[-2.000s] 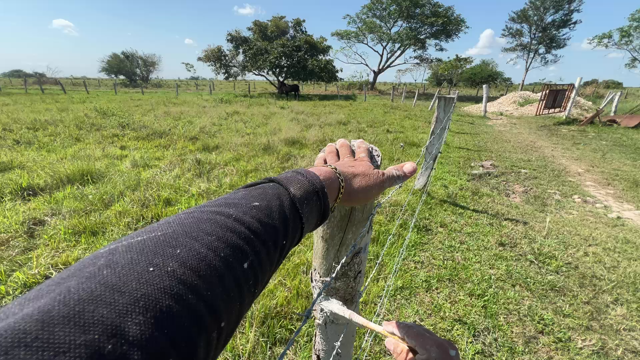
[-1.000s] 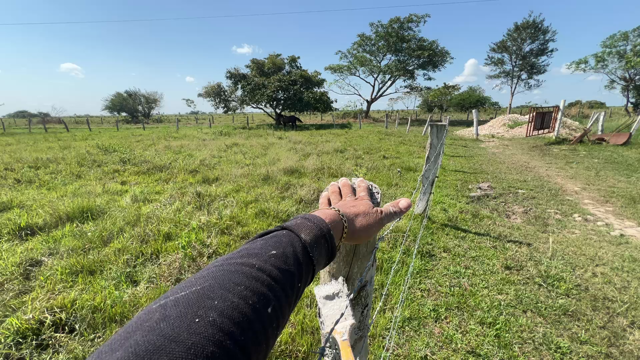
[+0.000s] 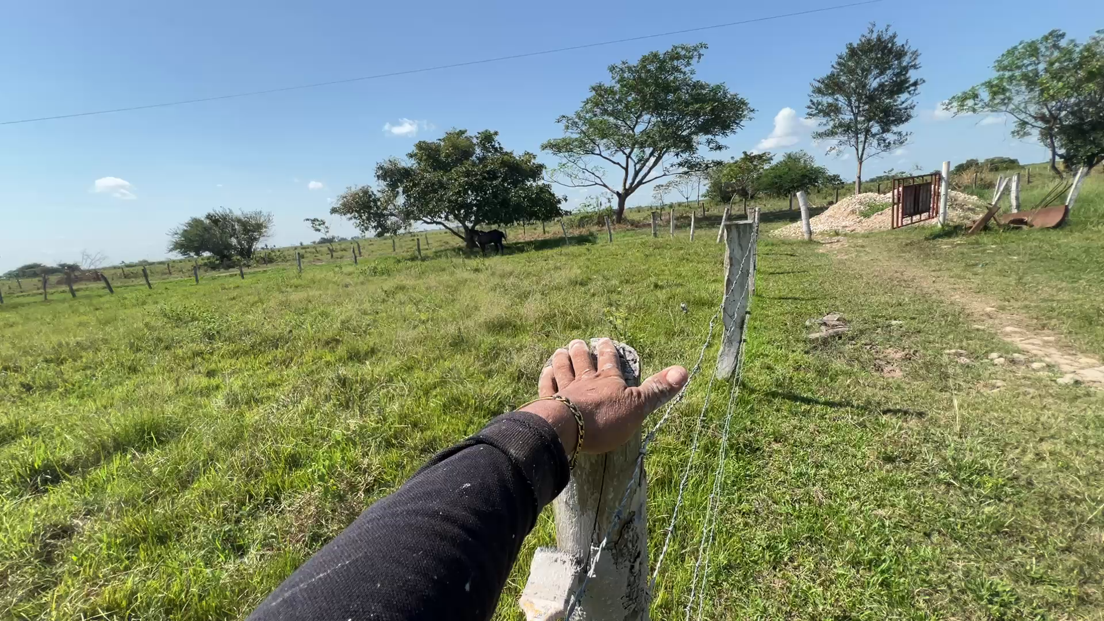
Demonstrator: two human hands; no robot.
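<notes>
My left hand (image 3: pixel 602 397), in a dark sleeve and a braided bracelet, lies on the top of a wooden fence post (image 3: pixel 604 517), fingers over its edge and thumb out to the right. White coating covers much of the post. Strands of barbed wire (image 3: pixel 623 500) run past its right side toward a second whitish post (image 3: pixel 736 297). Low on the left of the near post, the white-coated head of a paintbrush (image 3: pixel 549 580) touches the wood; its handle lies below the frame. My right hand is out of view.
Grass surrounds the posts. On the right a dirt path (image 3: pixel 1000 319) leads toward a rusty metal gate (image 3: pixel 916 200) and a gravel heap (image 3: pixel 849 214). Some stones (image 3: pixel 830 324) lie beside the fence line. A dark animal (image 3: pixel 490 240) stands under a tree farther off.
The brush has moved from the front of the post to its left side. My right hand, seen two seconds ago, has left the view. My left hand stays on the post top.
</notes>
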